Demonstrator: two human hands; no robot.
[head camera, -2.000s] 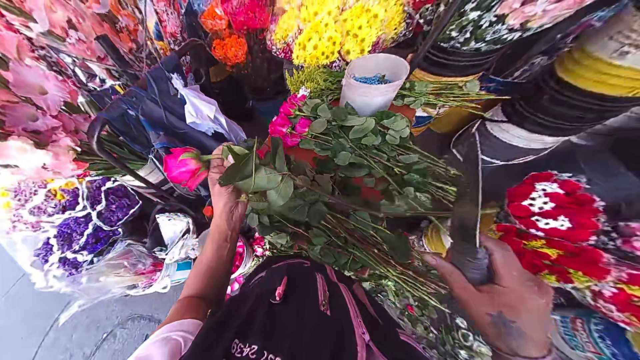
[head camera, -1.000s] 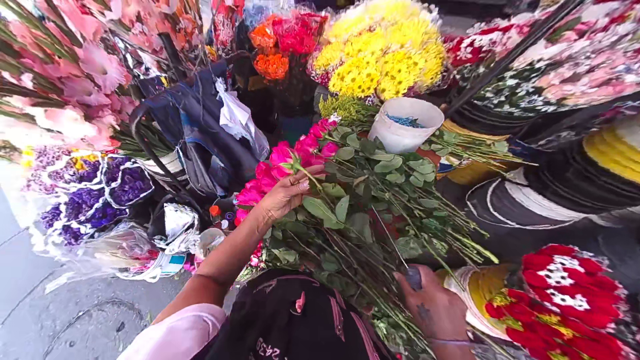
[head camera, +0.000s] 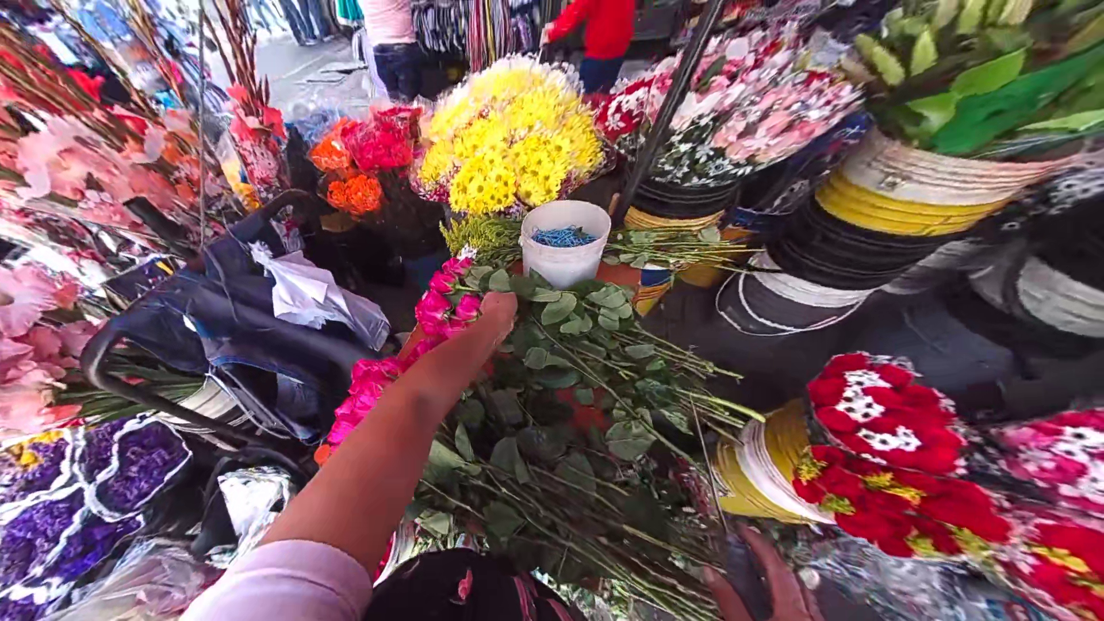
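Observation:
My left hand (head camera: 498, 317) reaches over a heap of pink roses (head camera: 435, 309) and their leafy green stems (head camera: 595, 362). Its fingertips lie among the blooms and leaves, so whether they grip a stem is hidden. Low at the right, my right hand (head camera: 763, 578) holds a knife (head camera: 743, 565) by its dark handle, the thin blade pointing up past the stem ends. Just beyond my left hand stands a white plastic bucket (head camera: 565, 254) with small blue pieces inside. More pink roses (head camera: 366, 388) lie below my left forearm.
Yellow daisy-like flowers (head camera: 517, 138) stand behind the bucket. Red and white bouquets (head camera: 884, 423) are at the right, near a yellow and white container (head camera: 759, 466). A dark blue bag (head camera: 250, 310) and purple flowers (head camera: 129, 474) are at the left. Two people (head camera: 604, 34) stand far back.
My left hand, which held a single rose two seconds ago, has moved away from me to the heaped roses. My right hand still has the knife. The view has tilted up.

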